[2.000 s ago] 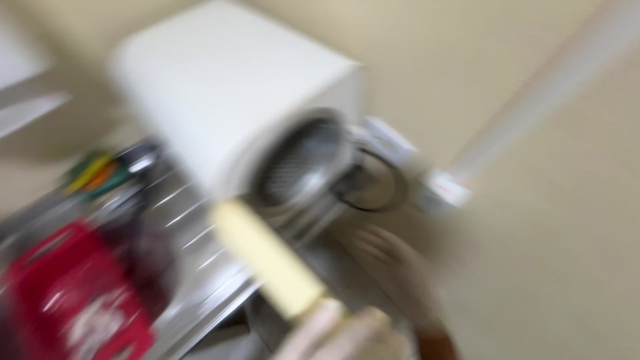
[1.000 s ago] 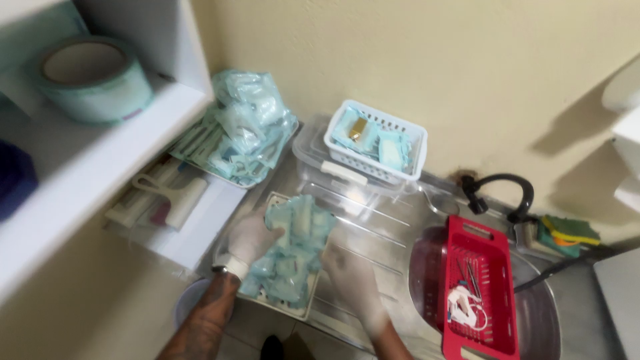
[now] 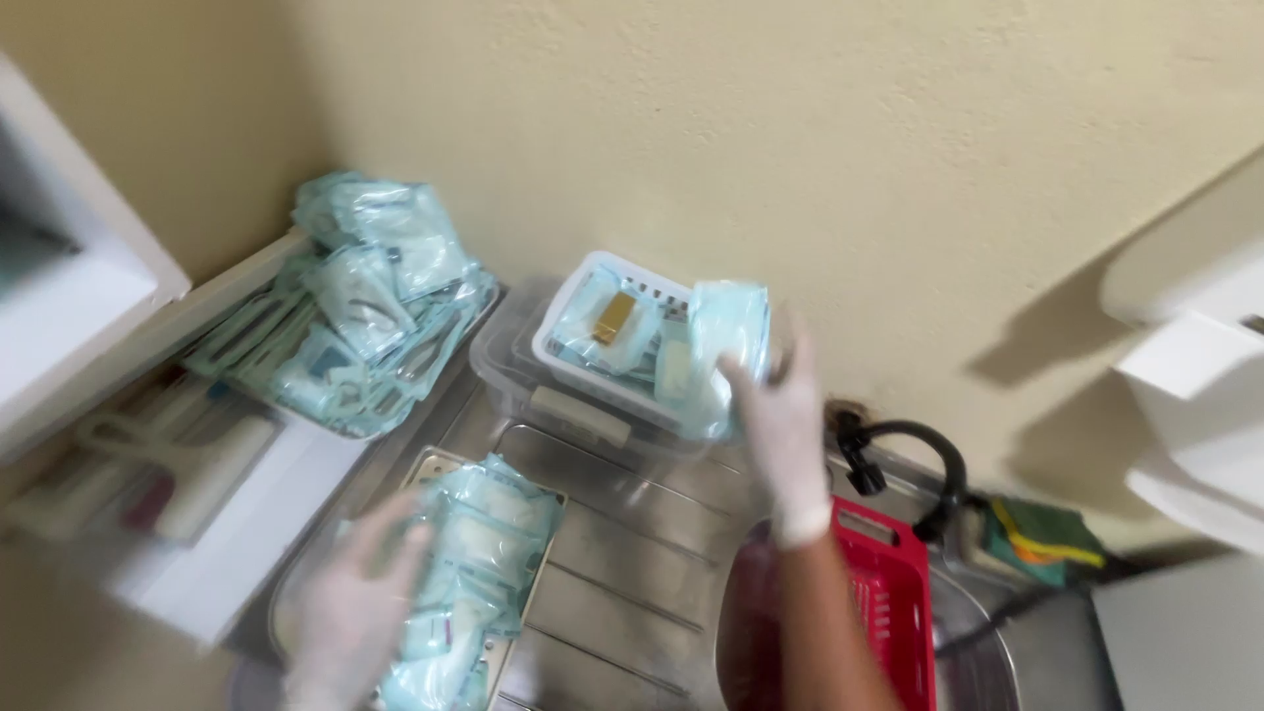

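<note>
My gloved right hand [image 3: 785,425] holds a sterilization pouch [image 3: 729,341] between thumb and fingers at the right end of a white plastic basket [image 3: 612,377]. More pouches, one with a gold-coloured piece, lie in that basket, which stands on a lidded clear plastic box [image 3: 513,380]. My gloved left hand [image 3: 360,592], blurred, is at the left side of a perforated metal tray [image 3: 543,553] filled with blue-tinted pouches [image 3: 484,538]; whether it grips one cannot be told.
A heaped tray of pouched instruments [image 3: 365,316] stands at the left by a white shelf [image 3: 89,227]. At the right are a red plastic basket [image 3: 923,612] over the steel sink [image 3: 997,652], a black faucet [image 3: 928,434], sponges [image 3: 1047,538] and a white wall dispenser [image 3: 1195,375].
My right hand has moved from the metal tray up to the white basket and now has a pouch in it. The view has swung widely since the earliest frame.
</note>
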